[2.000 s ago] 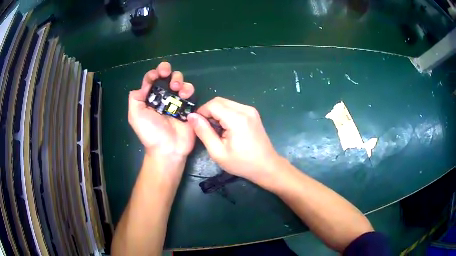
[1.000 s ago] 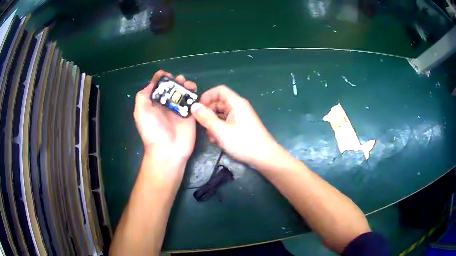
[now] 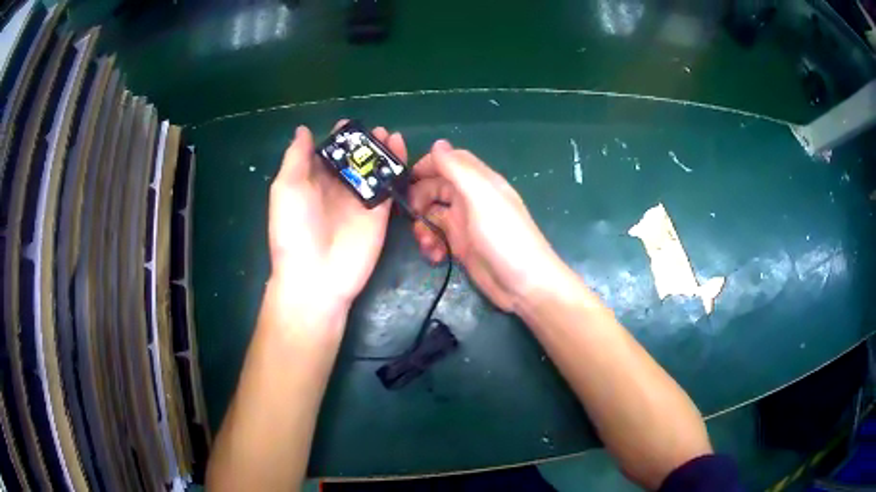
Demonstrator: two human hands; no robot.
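Note:
An open adapter half [image 3: 364, 163] lies tilted on the palm and fingers of my left hand [image 3: 331, 226], board side up. The board shows white parts, a yellow block and a blue part. A thin black cord [image 3: 449, 274] leaves the case's lower right end and curves down to a dark cord bundle [image 3: 419, 356] on the bench. My right hand [image 3: 480, 216] is at that end of the case, thumb raised and apart from the curled fingers, which are beside the cord; whether they touch it is unclear.
A tall stack of edged boards [image 3: 101, 288] stands at the left. A torn cream scrap [image 3: 669, 258] lies on the green bench at the right. A pale frame post [image 3: 845, 113] is at the upper right. Blurred dark units [image 3: 368, 21] show beyond the pale seam.
My right thumb has lifted off the case end and my right hand has opened. The adapter half has moved slightly right, and more of the cord shows. Dark units beyond the seam have shifted.

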